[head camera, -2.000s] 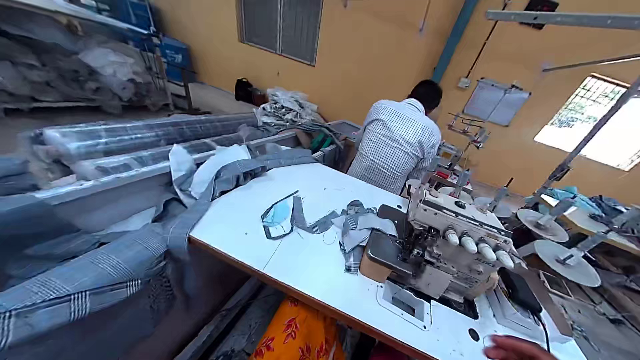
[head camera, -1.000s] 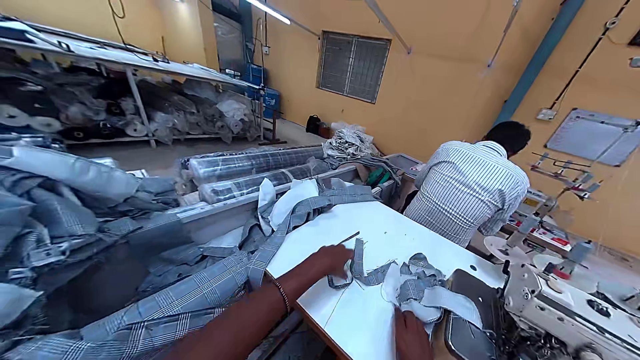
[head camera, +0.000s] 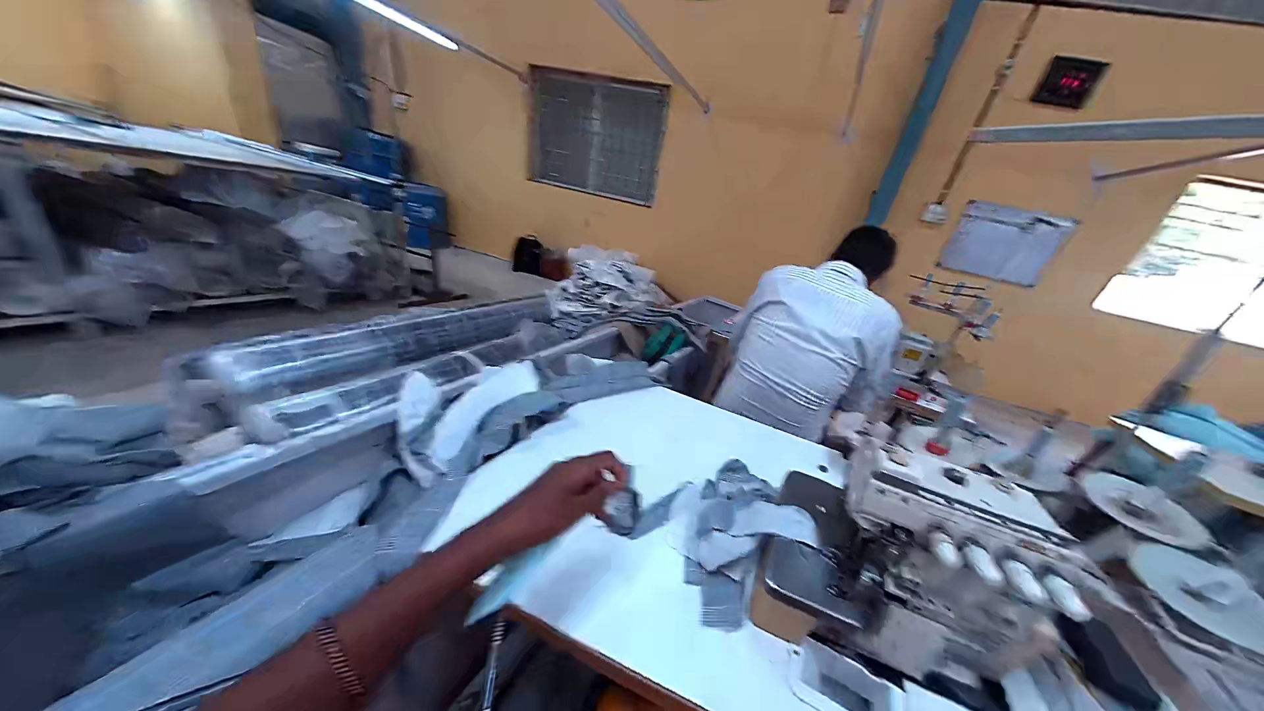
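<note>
My left hand (head camera: pixel 583 484) is over the white table top (head camera: pixel 642 425), its fingers curled and pinched at the end of a grey fabric strip (head camera: pixel 624 513). That strip runs right to a crumpled heap of grey and white cloth pieces (head camera: pixel 736 523) beside an overlock sewing machine (head camera: pixel 948 553). Below my left forearm, a blurred light blue piece (head camera: pixel 518 578) shows at the table's near edge; whether the hand touches it cannot be told. I cannot make out my right hand.
Checked grey cloth (head camera: pixel 395 563) and plastic-wrapped rolls (head camera: pixel 336 360) lie left of the table. A person in a striped shirt (head camera: pixel 815 341) sits with their back to me beyond it. Thread stands (head camera: pixel 1145 509) are at the right.
My left hand has risen from the table top, where it lay on the strip. My right hand, at the cloth heap one second ago, no longer shows clearly. The view has turned right.
</note>
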